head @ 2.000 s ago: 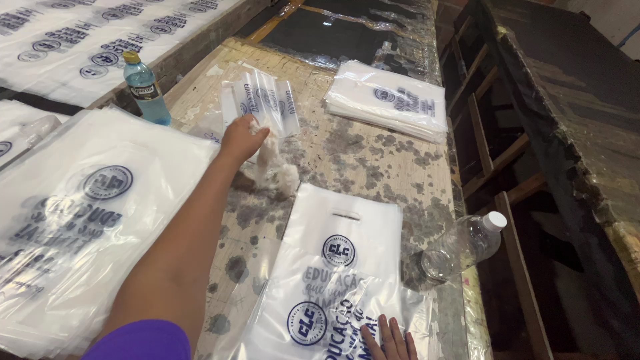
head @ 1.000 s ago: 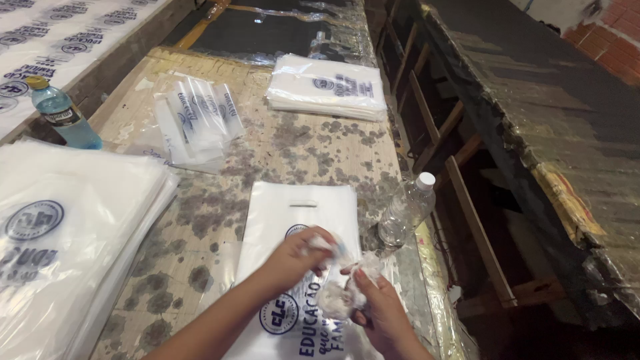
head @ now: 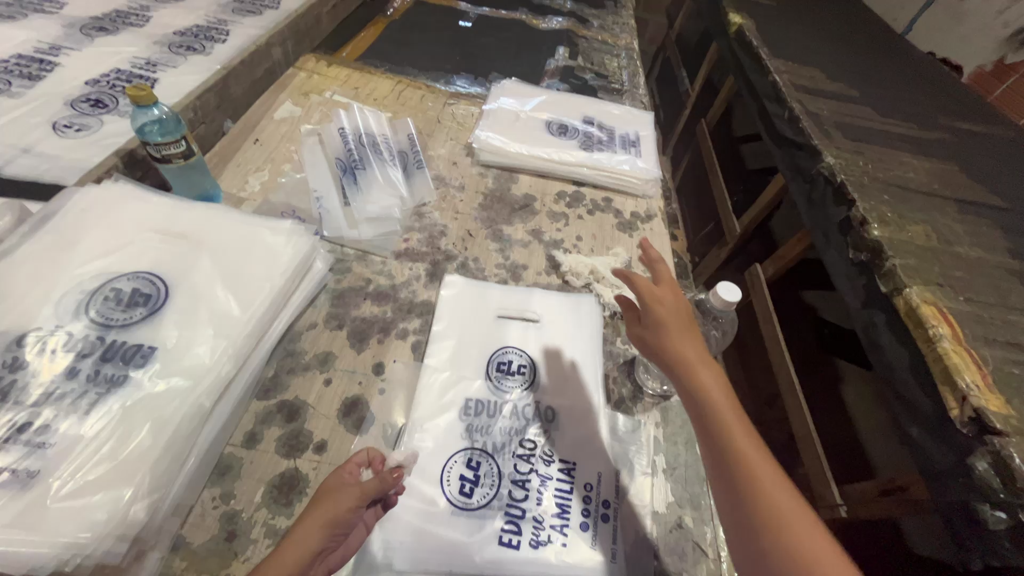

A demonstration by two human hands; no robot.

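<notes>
My left hand (head: 356, 500) pinches a small piece of white fluff, likely cotton, at the left edge of a stack of printed white plastic bags (head: 552, 336). The top bag has a handle slot and dark blue print, partly overlapping or doubled. Over the right side of the table is my right hand (head: 660, 316), fingers spread and holding nothing. Just left of its fingers lies a clump of white fluff (head: 592, 270). Beneath and beside the right wrist, a clear plastic bottle with a white cap (head: 722, 308) is partly hidden.
A larger pile of printed bags (head: 200, 232) fills the left side. Behind it stands a bottle of blue liquid (head: 178, 156). Folded printed plastic pieces (head: 372, 172) and another bag stack (head: 568, 136) lie farther back. The stained wooden tabletop (head: 312, 360) ends at a gap on the right.
My hands were together over the bag stack with the white fluff; now they are apart. The clump lies on the table near my right hand, and a small piece is in my left.
</notes>
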